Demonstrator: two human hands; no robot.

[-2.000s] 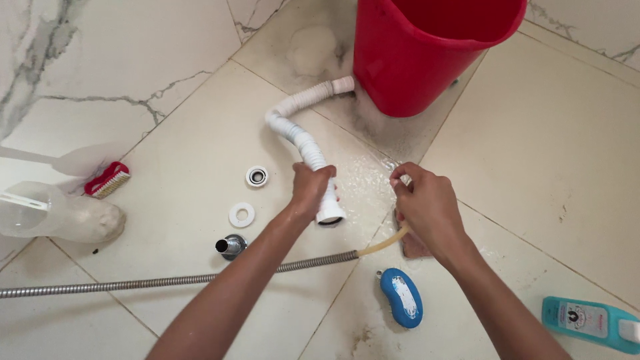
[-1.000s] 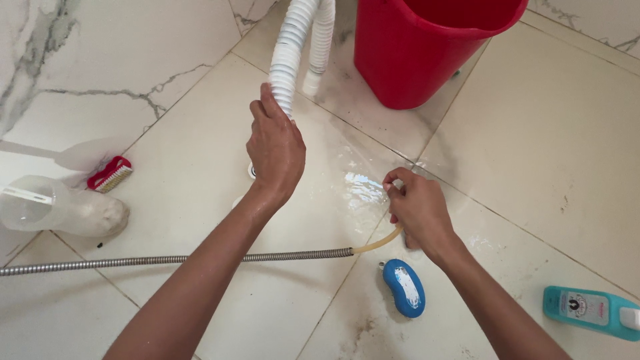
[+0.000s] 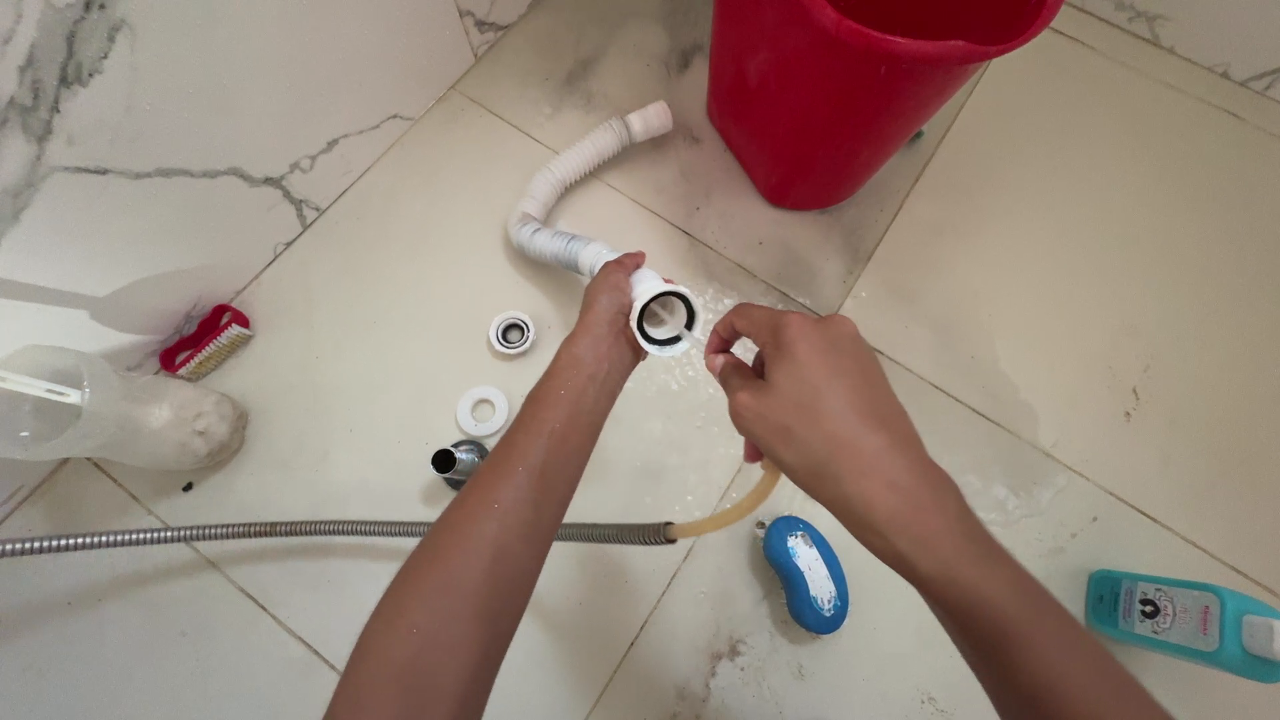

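Observation:
My left hand (image 3: 612, 305) grips a white corrugated drain hose (image 3: 568, 185) just behind its wide collar, which faces up and shows a black ring inside. The hose curves away over the floor tiles. My right hand (image 3: 790, 375) is closed around the end of a yellowish inner tube (image 3: 735, 510) that comes out of a metal shower hose (image 3: 350, 528). Water seems to run from the fingertips into the open collar. Left of my left forearm lie a white ring fitting (image 3: 512, 333), a flat white washer (image 3: 482, 411) and a chrome fitting (image 3: 460, 463).
A red bucket (image 3: 830, 110) stands at the top, beyond the hose. At the left are a red-handled brush (image 3: 207, 342) and a translucent plastic container (image 3: 120, 410). A blue brush (image 3: 806, 575) lies below my right hand, and a teal bottle (image 3: 1170, 615) at the right edge.
My left hand has lowered the raised white hose to the floor, with its collar beside my right hand. The small fittings, mostly hidden a second ago, show again.

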